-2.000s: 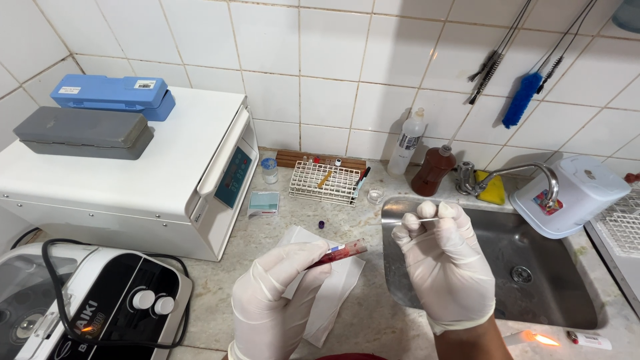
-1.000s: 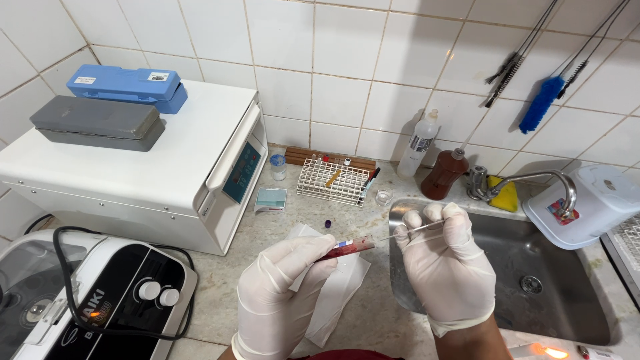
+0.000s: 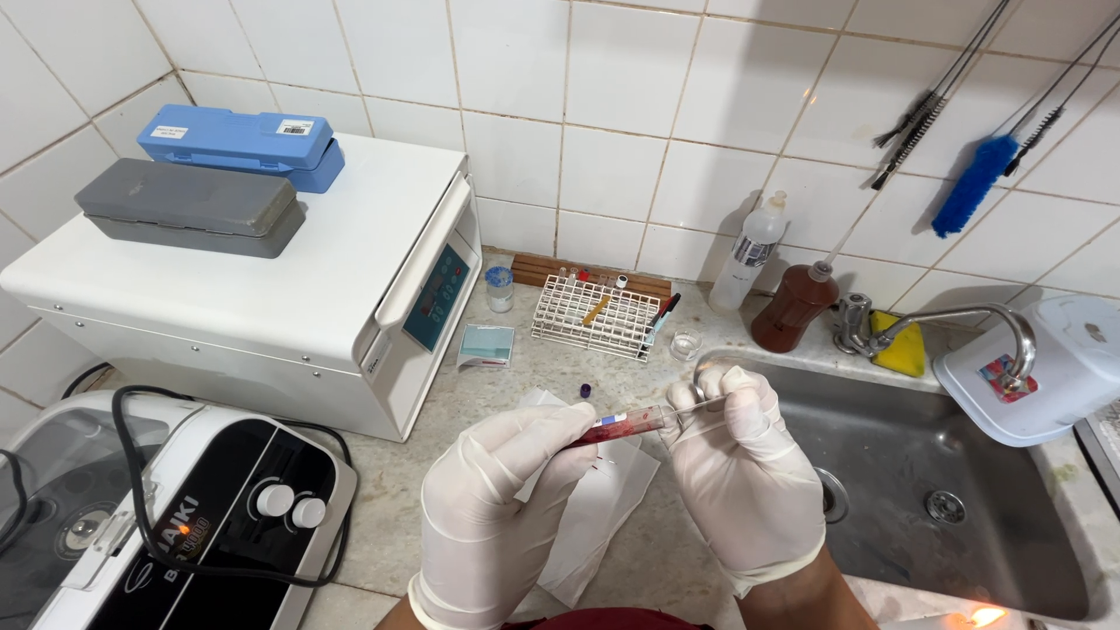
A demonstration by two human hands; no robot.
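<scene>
My left hand [image 3: 507,490], in a white glove, holds a tilted glass blood tube [image 3: 626,425] with dark red blood inside and its open end toward the right. My gloved right hand [image 3: 744,472] pinches a thin clear capillary tube [image 3: 700,405] between thumb and fingers. The capillary's left tip is at the mouth of the blood tube; whether it reaches the blood I cannot tell. A small purple cap [image 3: 585,390] lies on the counter behind the tube. Under and between my hands is a white paper sheet [image 3: 604,525] with thin red-marked pieces on it.
Behind my hands stand a white wire tube rack [image 3: 595,317], a small glass dish [image 3: 685,344] and a blue-topped jar [image 3: 500,289]. A centrifuge [image 3: 254,516] is at left, below a large white machine [image 3: 262,289]. A steel sink [image 3: 945,437] lies right; a flame [image 3: 987,615] burns at the lower right.
My right hand has brought the capillary tube leftward to the open end of the blood tube. My left hand still holds the blood tube.
</scene>
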